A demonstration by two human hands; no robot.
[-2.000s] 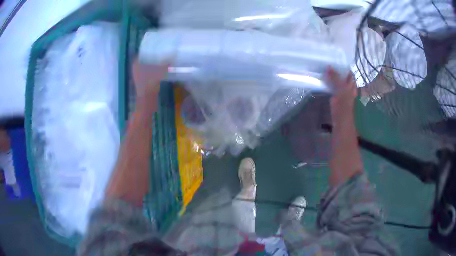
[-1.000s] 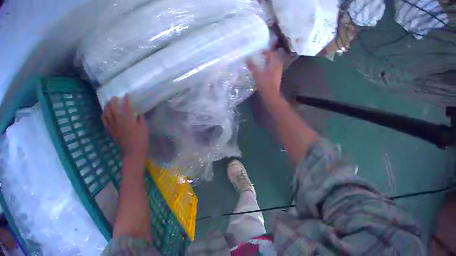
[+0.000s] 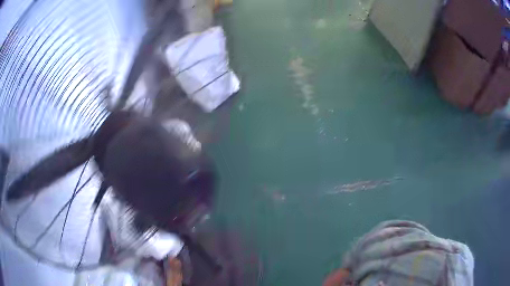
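A large fan with a dark round motor housing point(image 3: 151, 167), dark blades and a wire cage fills the left side, blurred and close to me. My right plaid sleeve point(image 3: 408, 254) shows at the bottom edge, with a small strip of skin beside it; my right hand itself is cut off. A pale sleeve-like patch and a small orange-brown patch show at the bottom left, too blurred to tell what they are. I cannot make out my left hand. No film roll is visible in my hands.
Green floor point(image 3: 274, 139) with scuff marks runs through the middle. A white package point(image 3: 204, 67) lies at the upper left beyond the fan. A brown cardboard box point(image 3: 470, 67) and a pale panel point(image 3: 405, 28) stand at the upper right.
The view has swung away from the rolls and teal crate to the fan and floor. My hands, earlier at the white roll, no longer show.
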